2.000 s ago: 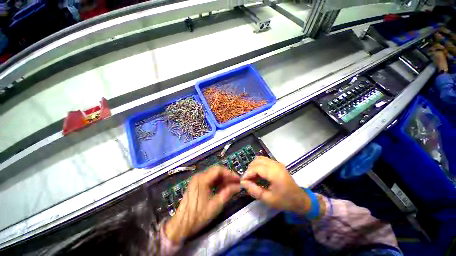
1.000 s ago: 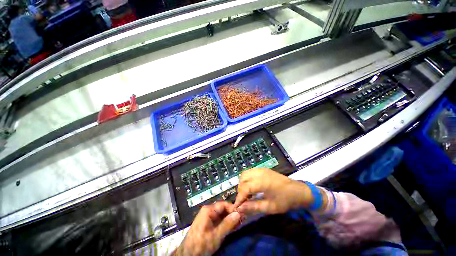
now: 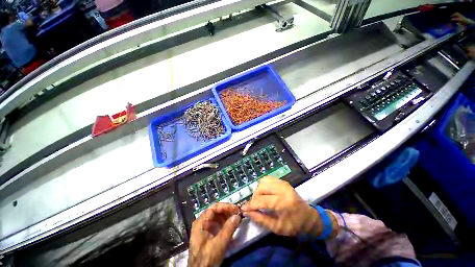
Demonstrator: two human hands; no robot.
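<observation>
The green circuit board panel [image 3: 237, 180] lies in its black carrier [image 3: 294, 166] on the conveyor, with a row of repeated units. My left hand [image 3: 212, 229] and my right hand [image 3: 276, 206] meet fingertip to fingertip over the carrier's near edge. Something tiny shows between the fingertips; it is too small to name, and I cannot tell which hand holds it. My right wrist wears a blue band [image 3: 326, 223]. Silver components [image 3: 204, 121] lie in the left blue tray [image 3: 179, 155]. Orange components [image 3: 247, 107] lie in the right blue tray [image 3: 281, 86].
A red tray [image 3: 107, 124] stands left of the blue trays. A second carrier with a board [image 3: 393, 99] sits farther right on the conveyor. A blue tote [image 3: 458, 156] with clear plastic is at the right. A person's hand [image 3: 461, 20] shows at the upper right edge; another person is upper left.
Since two seconds ago, both hands have moved from over the board to its near edge, uncovering the units. Since one second ago they have come slightly up, fingertips still together.
</observation>
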